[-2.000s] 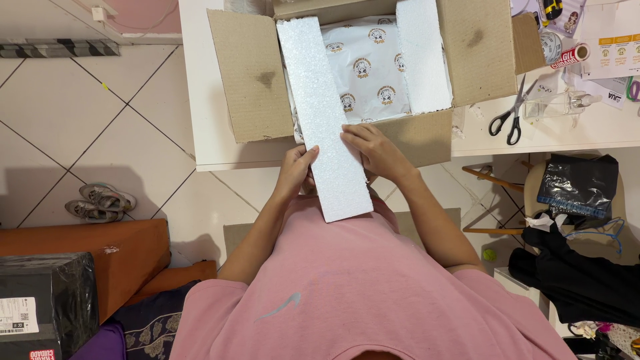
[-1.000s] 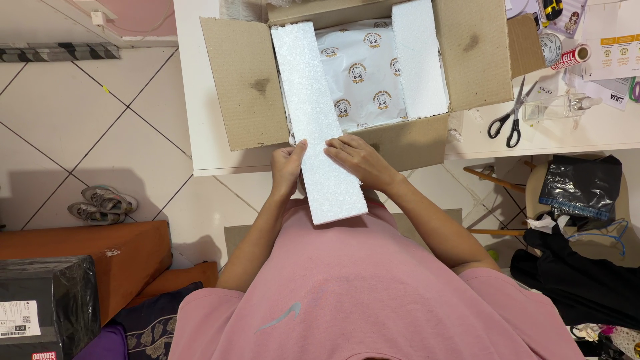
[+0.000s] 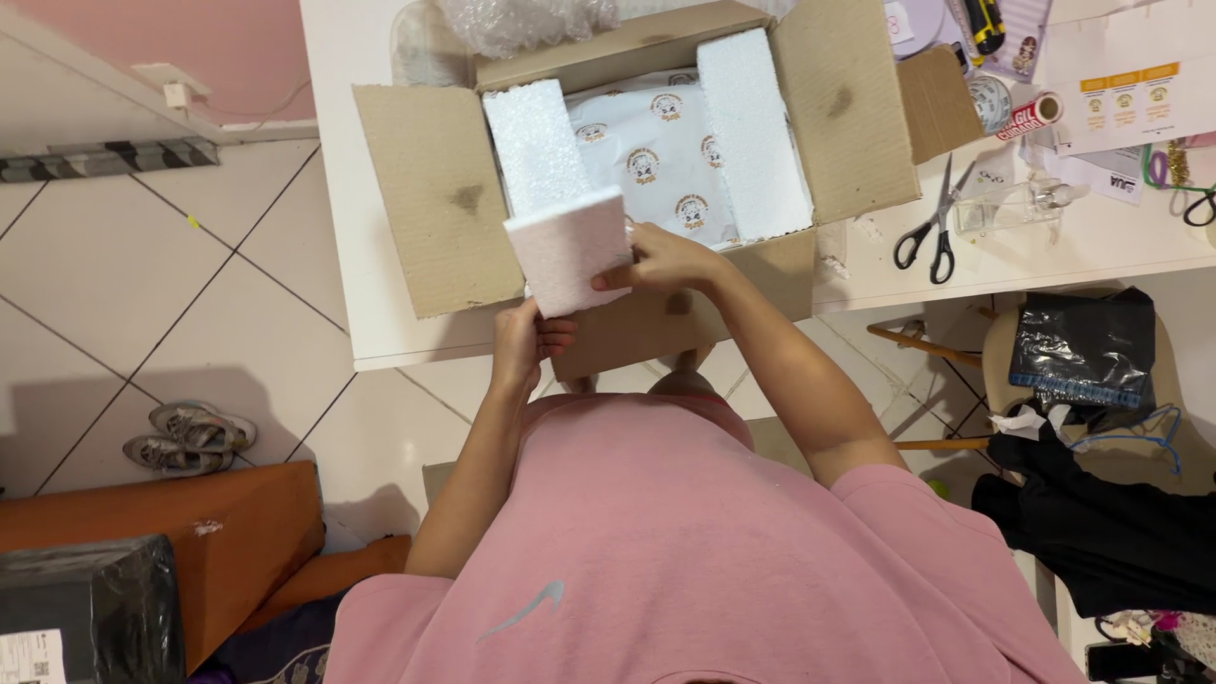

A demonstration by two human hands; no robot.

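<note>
An opened cardboard box (image 3: 423,199) holds a parcel wrapped in printed white paper (image 3: 646,166). White polystyrene strips stand on both sides of it, one at the left (image 3: 537,138) and one at the right (image 3: 755,133). My right hand (image 3: 660,258) grips the right edge of a polystyrene section (image 3: 570,252), which is tilted up over the near end of the left strip. Whether the two are still joined cannot be told. My left hand (image 3: 527,347), fingers curled, is at the section's lower left corner; its hold is partly hidden.
Black-handled scissors (image 3: 940,223), a clear bottle (image 3: 1007,209) and a tape roll (image 3: 1031,116) lie right of the box on the white table (image 3: 380,347). Bubble wrap (image 3: 532,19) is behind it. A chair with a black plastic bag (image 3: 1083,342) stands at the right.
The long polystyrene strip was flat, reaching over the box's near edge; its near section is now tilted up. My right hand has moved up the section's right side, my left hand below its corner.
</note>
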